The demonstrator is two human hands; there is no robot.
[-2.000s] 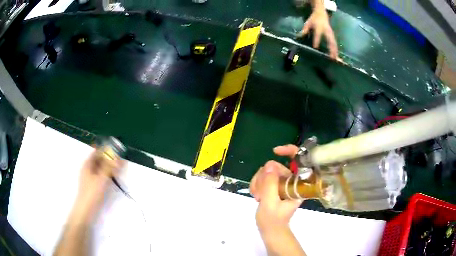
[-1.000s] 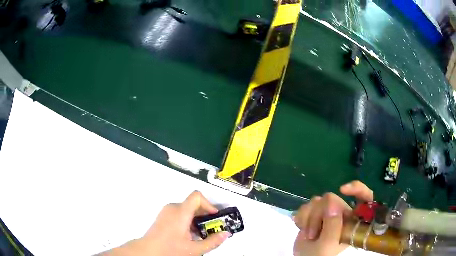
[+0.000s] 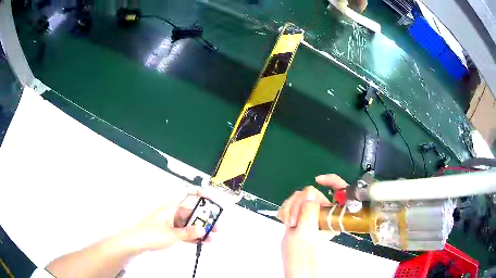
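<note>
My left hand (image 3: 182, 223) holds an open power adapter unit (image 3: 205, 216) over the white work sheet (image 3: 81, 179). The black case stands tilted, with the circuit board and a small yellow part showing; its cord hangs down toward the bottom edge. My right hand (image 3: 305, 217) grips the glue gun (image 3: 353, 219), with an amber-brown barrel, white ties, a red part and a clear bulky cylinder behind. The gun's tip is hidden by my fingers or too small to tell. The two hands are apart, the gun to the right of the unit.
A yellow-black striped guard bar (image 3: 255, 111) lies across the green conveyor belt (image 3: 130, 98). Adapter units with cords lie on the belt at the upper left and right. The whitish hose (image 3: 435, 186) runs off right. A red basket (image 3: 443, 263) is at the lower right. Part of a person shows at the top.
Since one second ago, the unit in my left hand has turned from lying sideways to upright and its cord now shows. The view has shifted, and the red basket is back in view.
</note>
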